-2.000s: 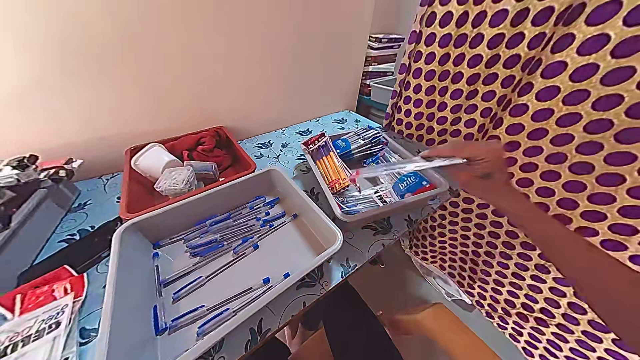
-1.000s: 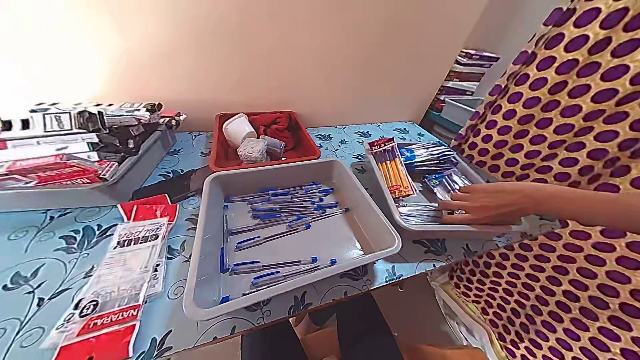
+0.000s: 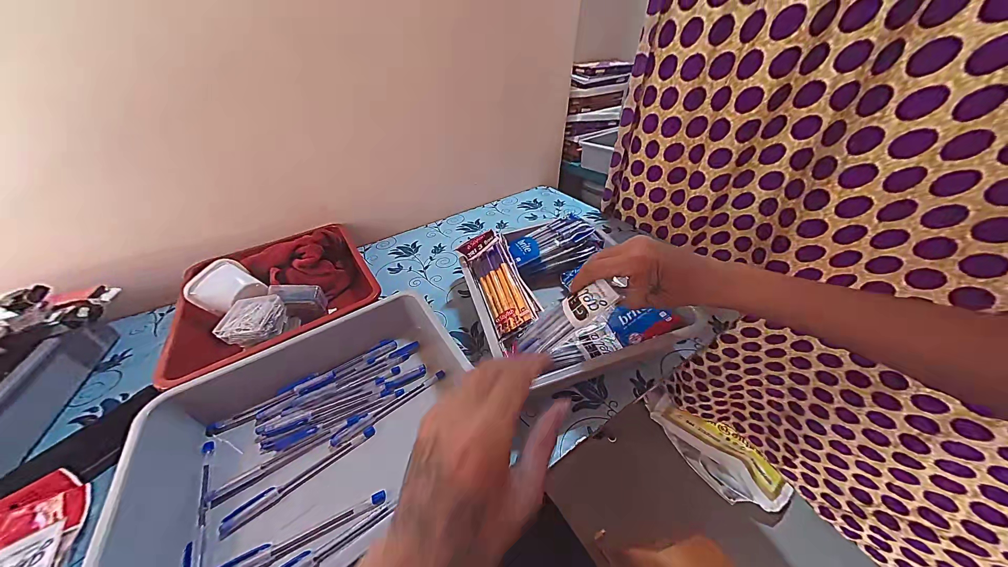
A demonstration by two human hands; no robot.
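My right hand [image 3: 642, 272] is over the right grey tray [image 3: 563, 379], its fingers closed on a clear packet of pens [image 3: 587, 303] that has a white printed band. Beside it in that tray lie a packet of orange-barrelled pens [image 3: 504, 295], blue-labelled pen packets [image 3: 551, 248] and a blue and red packet [image 3: 642, 323]. Blurred, with fingers apart and nothing in it, my left hand [image 3: 480, 457] hovers between the two trays. The larger grey tray [image 3: 409, 315] on the left holds several loose clear pens with blue caps [image 3: 346, 394].
Behind the large tray a red basket [image 3: 169, 358] holds a white cup, small clear boxes and red cloth. A grey bin [image 3: 55, 378] and a red and white packet [image 3: 43, 512] are at left. A dotted curtain [image 3: 787, 157] hangs right; a yellowish packet [image 3: 724, 457] lies below the table edge.
My left hand has come up into view between the trays. My right hand, lying low over the right tray a second ago, now grips a pen packet there. The view has swung right.
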